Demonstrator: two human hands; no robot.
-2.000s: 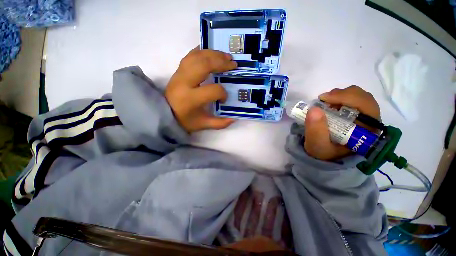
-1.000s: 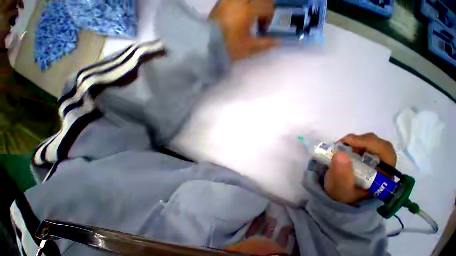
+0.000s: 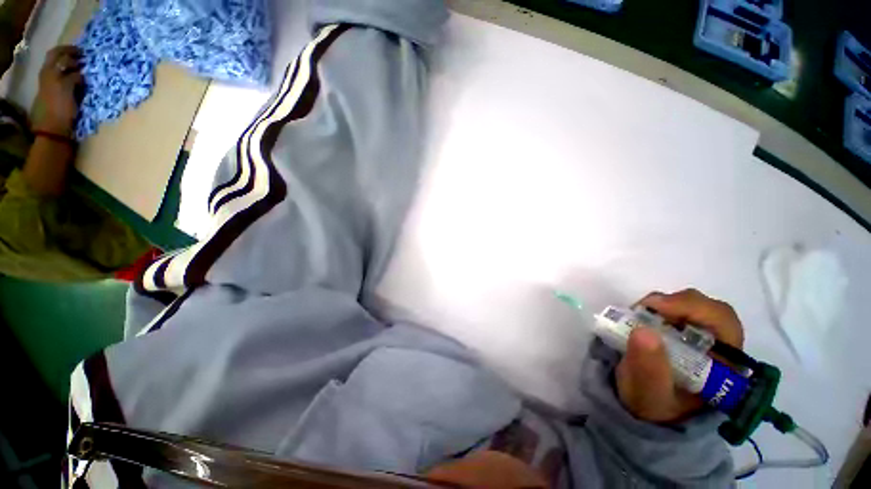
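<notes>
My right hand [image 3: 669,358] is closed around the glue syringe [image 3: 683,363], low at the right. The syringe has a white and dark blue label, a green cap at its rear and a pale green needle tip [image 3: 567,299] pointing up and left over the white paper. My left hand is out of the picture past the top edge; only its grey sleeve [image 3: 372,115] shows. No housing is in my visible hand.
White paper [image 3: 573,153] covers the bench. A dark green conveyor [image 3: 659,38] with blue housings [image 3: 743,36] runs along the top right. A crumpled wipe [image 3: 807,296] lies right. At the upper left, another person's hand [image 3: 59,91] touches a heap of blue parts [image 3: 115,72] beside a filled plastic bag [image 3: 215,38].
My left hand has moved up and out of view, taking the two blue housings from in front of me. My right hand still holds the syringe, now lower in the picture. The view has shifted.
</notes>
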